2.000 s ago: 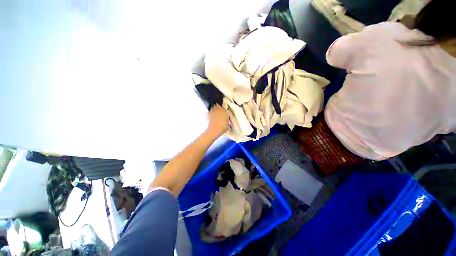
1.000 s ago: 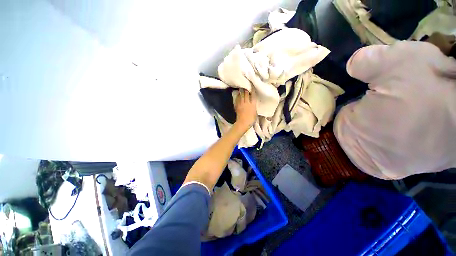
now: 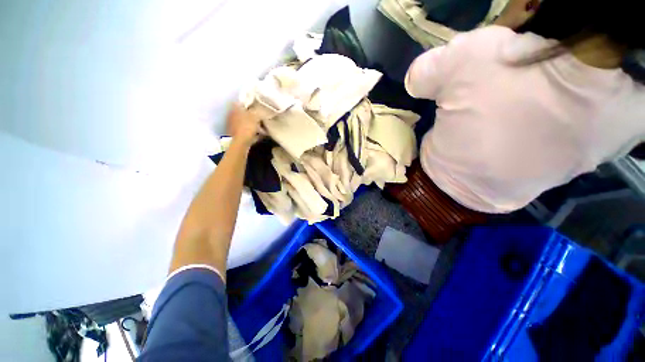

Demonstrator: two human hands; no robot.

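A heap of beige cut pieces (image 3: 382, 145) with dark strips lies at the edge of the white table (image 3: 92, 212). My left hand (image 3: 244, 121) is at the heap's upper left side, closed on the edge of a beige piece; its fingertips are partly hidden by the cloth. A black piece (image 3: 262, 168) lies under the beige cloth just below my wrist. My right hand is not in view.
A blue crate (image 3: 382, 311) holding beige and dark pieces stands below the heap. Another blue crate (image 3: 460, 297) is at lower right. A person in a pink top (image 3: 523, 120) sits at right beside a red-brown basket (image 3: 431, 208). A pale sheet (image 3: 408, 254) lies on the speckled floor.
My left hand has moved from the heap's front to its upper left side, and the upper beige pieces are shifted and folded. The view has also shifted.
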